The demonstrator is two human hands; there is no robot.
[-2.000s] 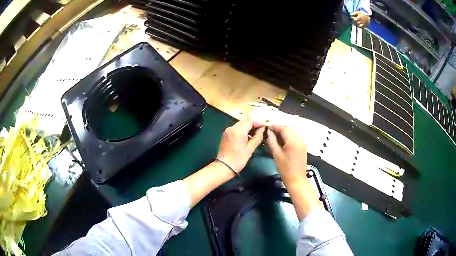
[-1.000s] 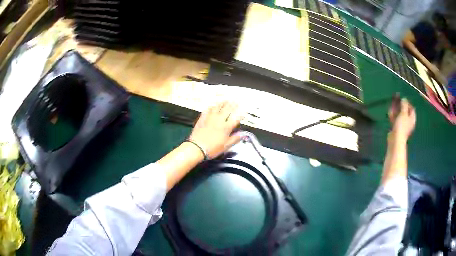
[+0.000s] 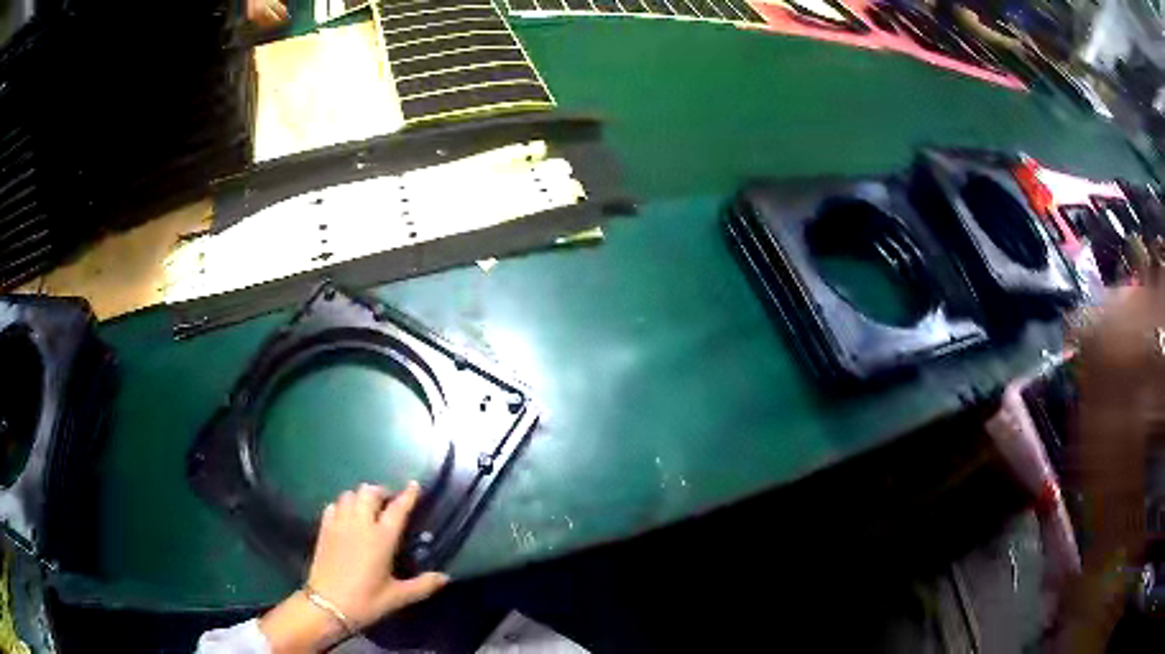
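A square black plastic frame (image 3: 479, 409) with a large round opening lies flat on the green bench, its near corner at the front edge. My left hand (image 3: 358, 556), with a bracelet on the wrist, is on the near side of this frame. Its fingertips are at the rim of the round opening and its thumb is by the near corner. The palm side is hidden. My right hand is not visible. A blurred bare arm (image 3: 1111, 434) at the right edge appears to be another person's.
Stacked black frames (image 3: 779, 275) stand at right, with more frames (image 3: 945, 192) beyond. Backing paper (image 3: 371, 211) on dark strips lies behind the worked frame. Black strip sheets (image 3: 460, 58) and a dark pile (image 3: 128, 115) are at the back. Another frame stack (image 3: 64, 396) is at left. The bench edge (image 3: 715, 511) curves in front.
The view has swung right. My hands were together over the backing paper, then apart; my left hand has moved to the frame's near side. My right hand has left the picture.
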